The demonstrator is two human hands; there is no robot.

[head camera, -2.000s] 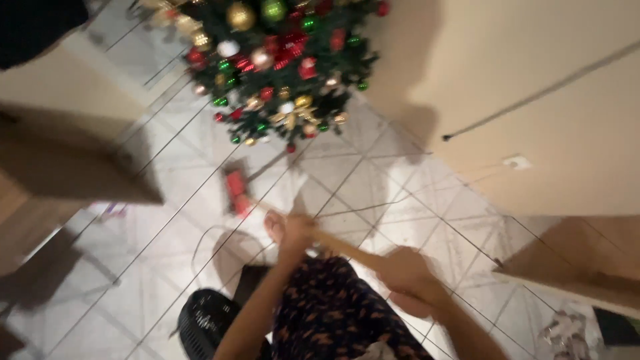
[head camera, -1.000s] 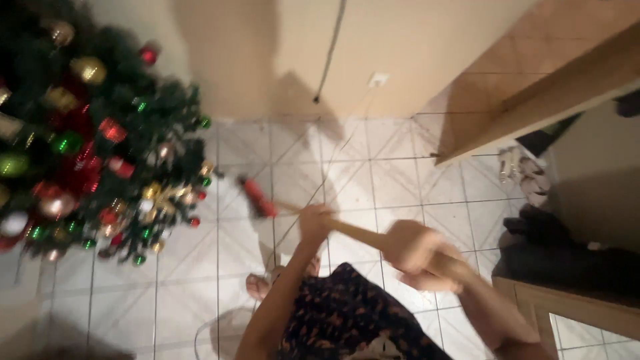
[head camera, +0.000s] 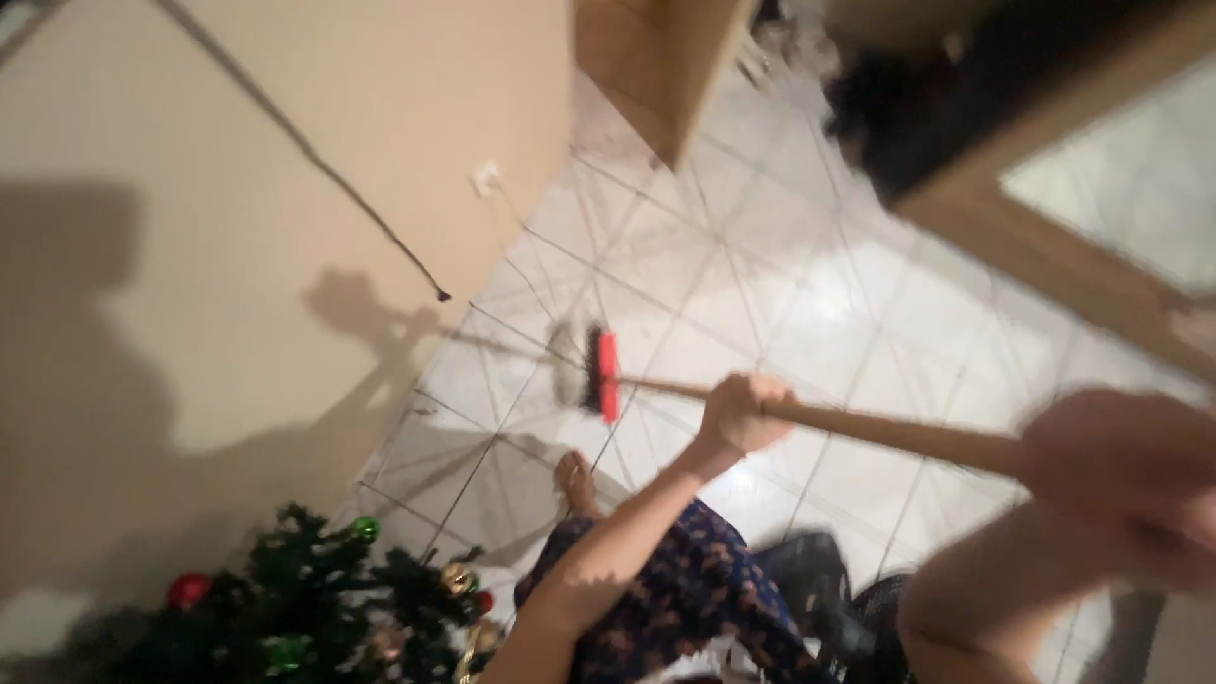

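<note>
A push broom with a red head and dark bristles (head camera: 606, 376) is over the white tiled floor near the wall, its bristles facing left. Its wooden handle (head camera: 883, 429) runs from the head to the right edge of the view. Around the lower part of the handle is my left hand (head camera: 746, 410), fingers closed. My right hand (head camera: 1116, 456), blurred and close to the camera, grips the upper end at the right. Below the broom head shows a bare foot (head camera: 576, 483) beside dark patterned clothing.
A decorated Christmas tree (head camera: 332, 608) stands at lower left. A cable hangs along the beige wall (head camera: 285, 123), near a socket (head camera: 486, 178) with a thin cord. A wooden door or panel (head camera: 665, 76) is at the top, a wood-framed mirror (head camera: 1045, 256) at right, and a black fan-like object (head camera: 879, 617) below.
The view has turned strongly, so the tree now shows at lower left. Both hands have stayed on the broom handle. The right hand now appears farther from the left hand.
</note>
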